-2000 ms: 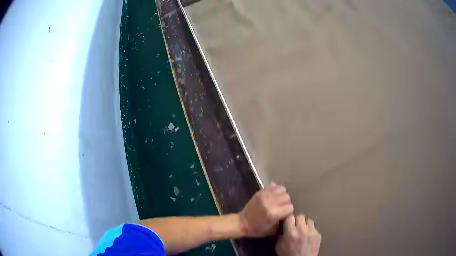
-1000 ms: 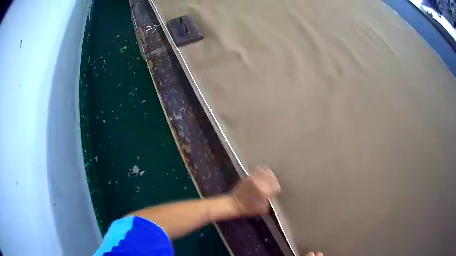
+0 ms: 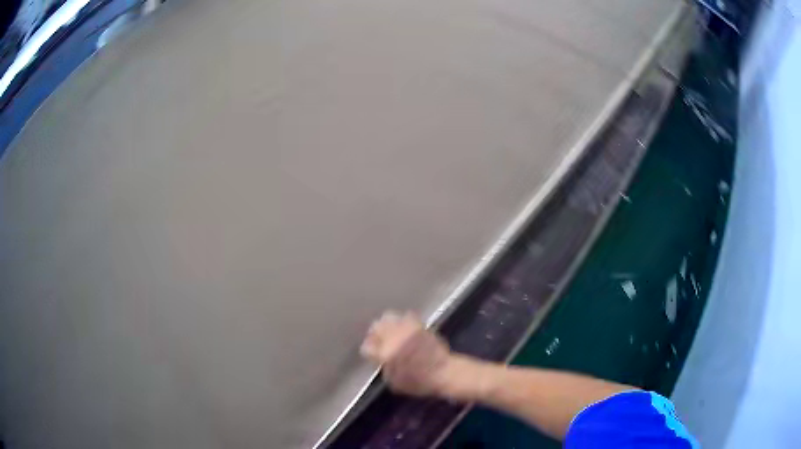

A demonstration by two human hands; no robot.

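Observation:
A wide tan fabric ply covers most of the view. Its pale selvedge runs diagonally from the upper right to the bottom centre, along the table side. My right hand is bare and blurred, with its fingers curled over the cloth edge at the lower centre; it appears closed on the ply's edge, though blur hides the fingertips. My right forearm comes in from the lower right with a blue sleeve. My left hand is not in view.
The worn dark brown table edge lies right of the cloth. Beyond it is a narrow green floor with pale scraps, then a white wall. Blue material shows past the cloth's far edge at the upper left.
The view has swung around: the aisle and wall moved from the left to the right. My left arm has left the picture and my right arm has come in. The dark weight is out of view.

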